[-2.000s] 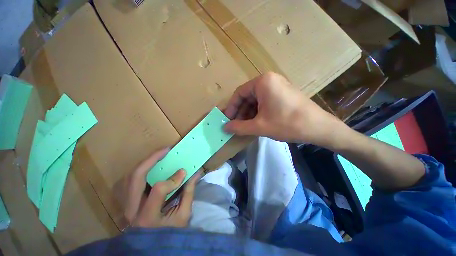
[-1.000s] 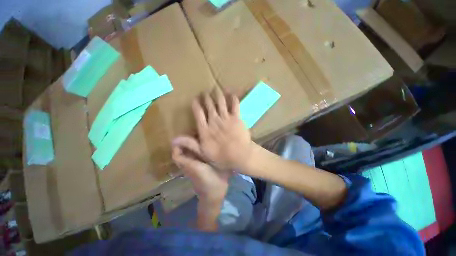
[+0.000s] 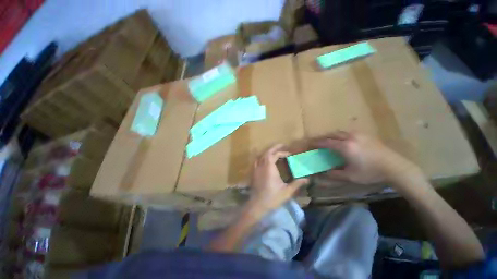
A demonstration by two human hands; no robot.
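A green-faced block (image 3: 313,163) with a dark end is between my two hands at the near edge of the cartons. My right hand (image 3: 368,158) grips its right end. My left hand (image 3: 271,177) has its fingers and thumb around its left end. Both hands are slightly blurred. Loose green strips (image 3: 223,124) lie fanned on the carton, left of my hands. Another green-faced block (image 3: 346,55) lies at the far side of the carton.
Closed brown cartons (image 3: 155,174) form the work surface. Two labelled green pieces, one near the far edge (image 3: 212,83) and one at the left (image 3: 147,114), lie on it. Stacked cartons (image 3: 90,90) stand at the left. Black totes are at the far right.
The view has swung left and outward. My hands were by the green piece, with open fingers; now they are around the block. The far block has come into fuller view.
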